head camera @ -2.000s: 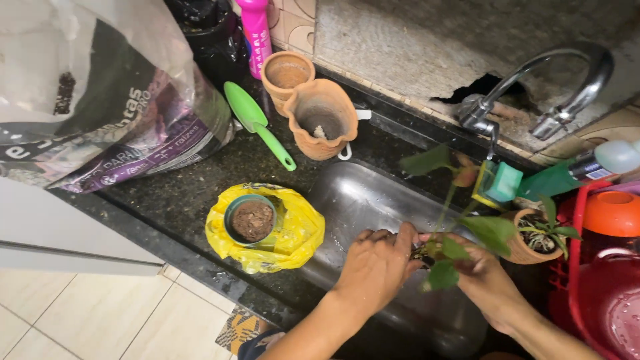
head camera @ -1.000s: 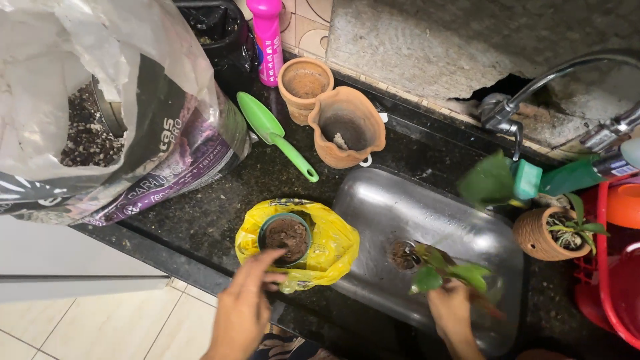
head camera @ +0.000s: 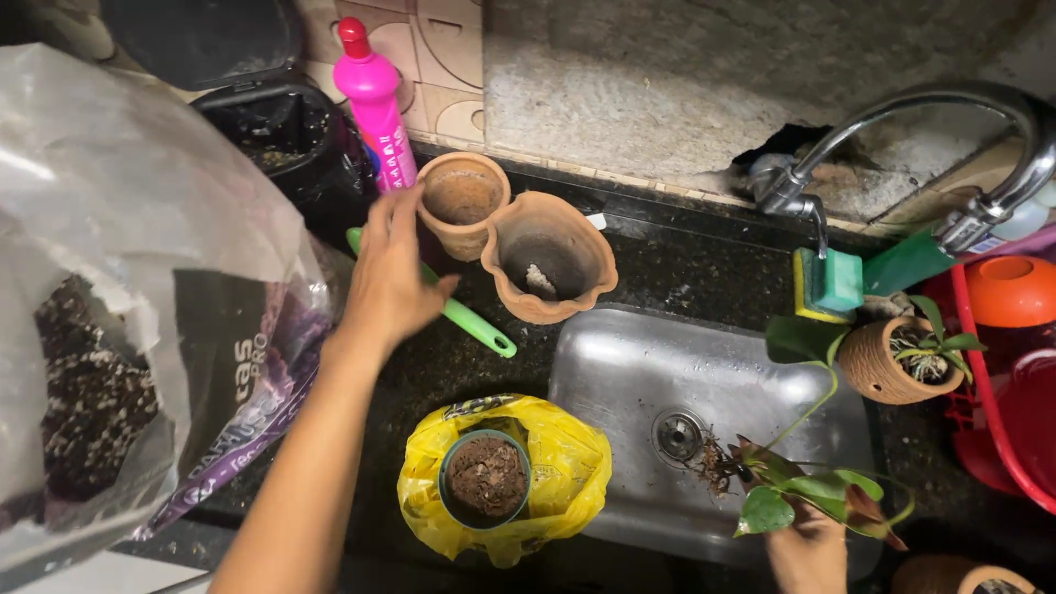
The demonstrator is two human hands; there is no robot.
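My left hand [head camera: 400,272] reaches over a green plastic trowel [head camera: 478,328], fingers apart, its fingertips beside the rim of a small terracotta pot [head camera: 464,198]. To the right of that pot stands a wider scalloped terracotta pot [head camera: 549,257] with a pale lump inside. My right hand [head camera: 808,549] grips a leafy plant [head camera: 767,507] by its stems over the steel sink [head camera: 610,363]; the bare roots hang near the drain. A small green pot of brown substrate [head camera: 487,478] sits in a yellow plastic bag [head camera: 565,462].
A large open bag of potting mix [head camera: 165,346] fills the left side, with a black bin [head camera: 272,132] and a pink bottle [head camera: 379,115] behind. At right are the chrome faucet [head camera: 907,103], sponges [head camera: 833,280], a potted plant [head camera: 862,363] and a red rack [head camera: 990,412].
My left hand has moved from beside the pot in the yellow bag to the trowel and small terracotta pot. Two seconds ago both hands were together at the plant; the right still holds it.
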